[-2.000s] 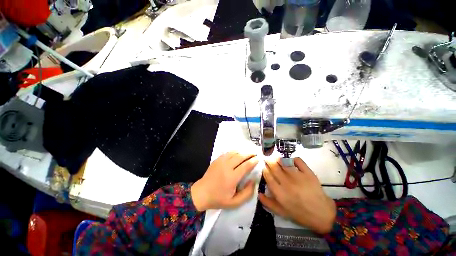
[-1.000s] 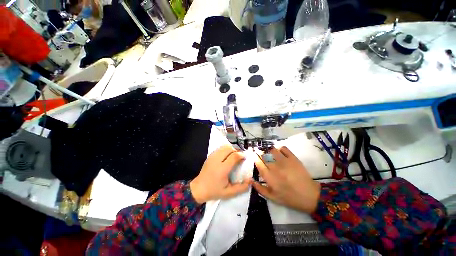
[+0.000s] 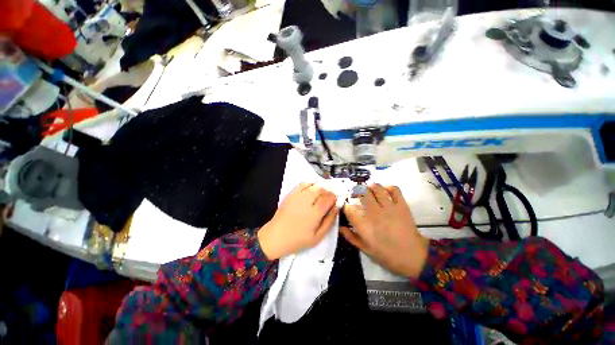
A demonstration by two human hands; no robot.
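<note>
A white pocketing piece lies over a black garment panel that hangs over the table's front edge. My left hand presses flat on the white piece, just left of the needle area. My right hand lies on the work right of the seam, fingertips by the presser foot. The fingertips of both hands are close together, and the cloth edge between them is partly hidden. The lockstitch machine stands behind my hands.
Speckled black cut pieces lie on the table to the left. Black-handled scissors and red and blue thread snips lie under the machine arm. A ruler strip runs along the front edge. A red stool is at lower left.
The camera view has shifted, so the machine head shows higher and further left than at first. My left hand's fingers are now flatter and more together. Both hands stay by the presser foot.
</note>
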